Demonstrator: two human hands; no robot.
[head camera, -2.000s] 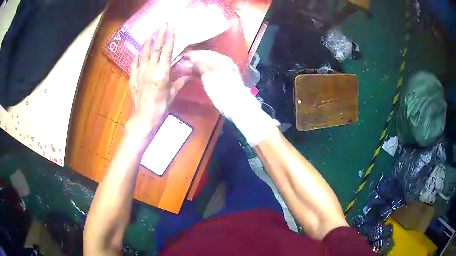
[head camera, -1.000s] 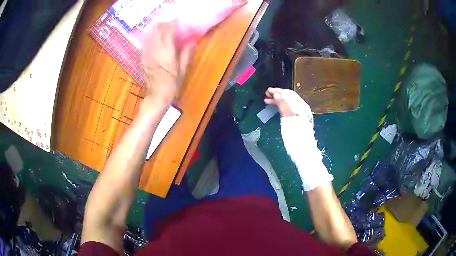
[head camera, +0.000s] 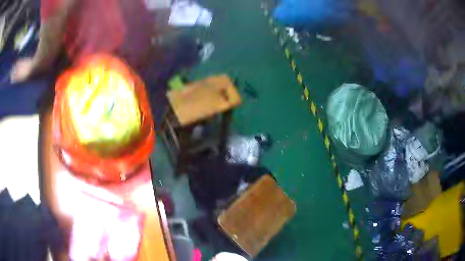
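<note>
A pink sheet-like pouch, washed out by glare, lies on the orange-brown table at the lower left. A translucent orange-red plastic bag with yellow-green contents stands on the table just beyond it. A small white rounded shape at the bottom edge looks like the bandage of my right hand; it is cut off, and its fingers are hidden. My left hand is out of the picture. The phone is not visible.
Two wooden stools stand right of the table. A green sack sits beyond the yellow-black floor tape. A person in red is at the upper left. A blue bag lies at the top.
The view has swung, bringing the red bag, second stool and person into view. My left hand has left the picture. My bandaged right hand has dropped to the bottom edge.
</note>
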